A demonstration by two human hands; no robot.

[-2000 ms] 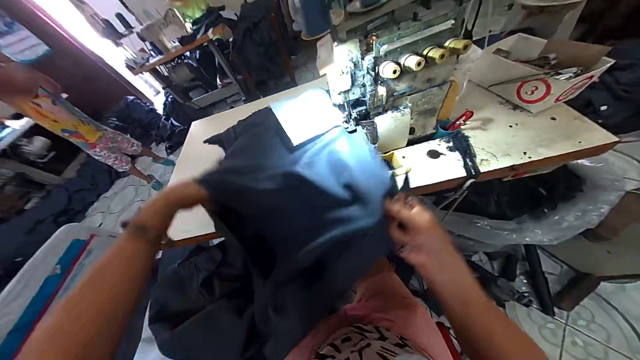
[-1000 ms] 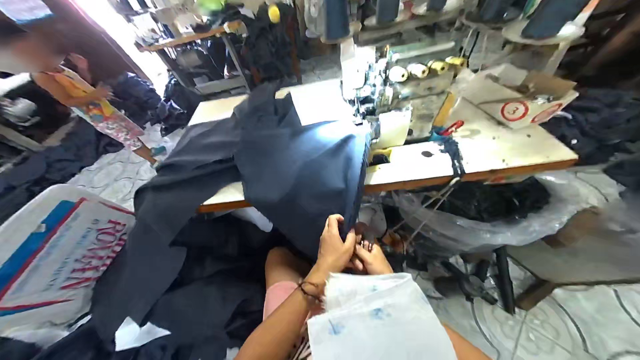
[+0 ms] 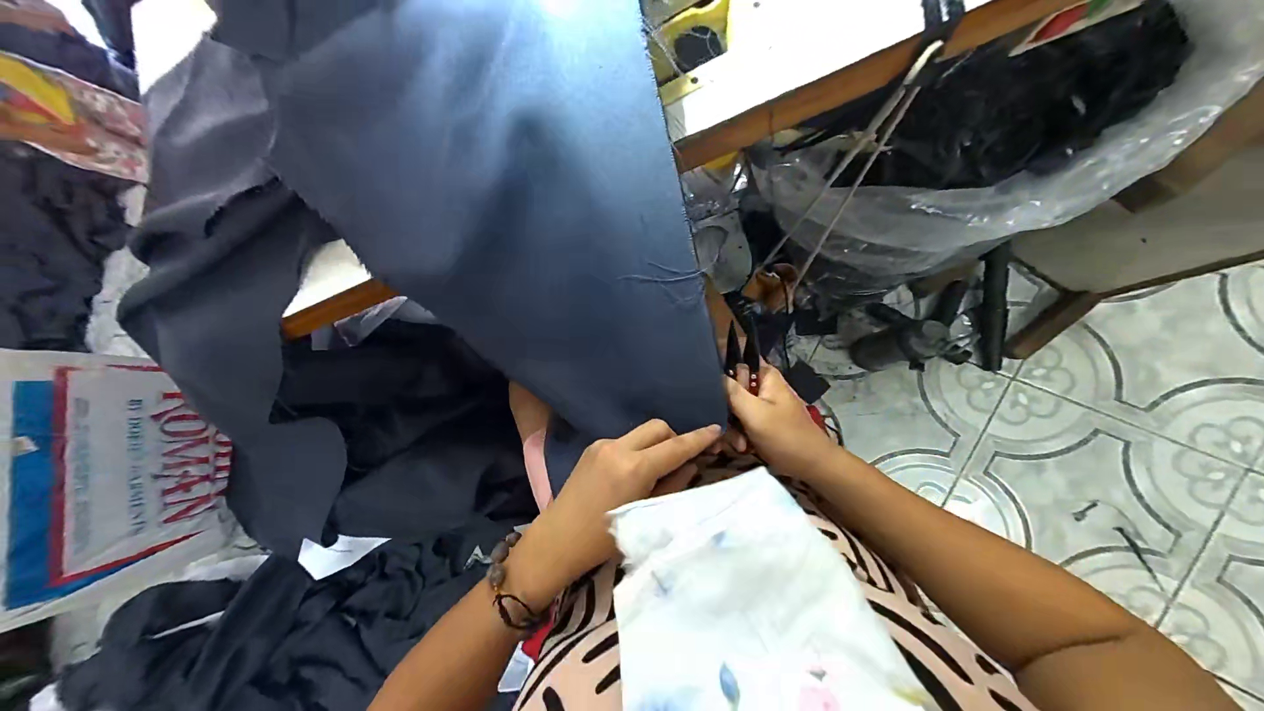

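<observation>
A large dark navy fabric piece (image 3: 513, 217) hangs from the table toward my lap, its overlocked right edge trailing loose threads. My left hand (image 3: 632, 469) grips its lower corner, fingers extended along the edge. Beside that corner, my right hand (image 3: 775, 415) holds small black thread snips (image 3: 743, 357), blades pointing up and apart. A white cloth with a faint floral print (image 3: 750, 602) hangs in front of my torso, below both hands.
The sewing table's wooden edge (image 3: 829, 84) runs above. A clear plastic bag (image 3: 987, 222) with dark material hangs at right, over a tiled floor (image 3: 1116, 444). Dark fabric heaps (image 3: 395, 612) and a printed white sack (image 3: 118, 474) lie at left.
Two seconds ago my hands held the fabric spread apart over the table; they have come together at its lower corner. The snips now show in my right hand. The view has moved closer and downward.
</observation>
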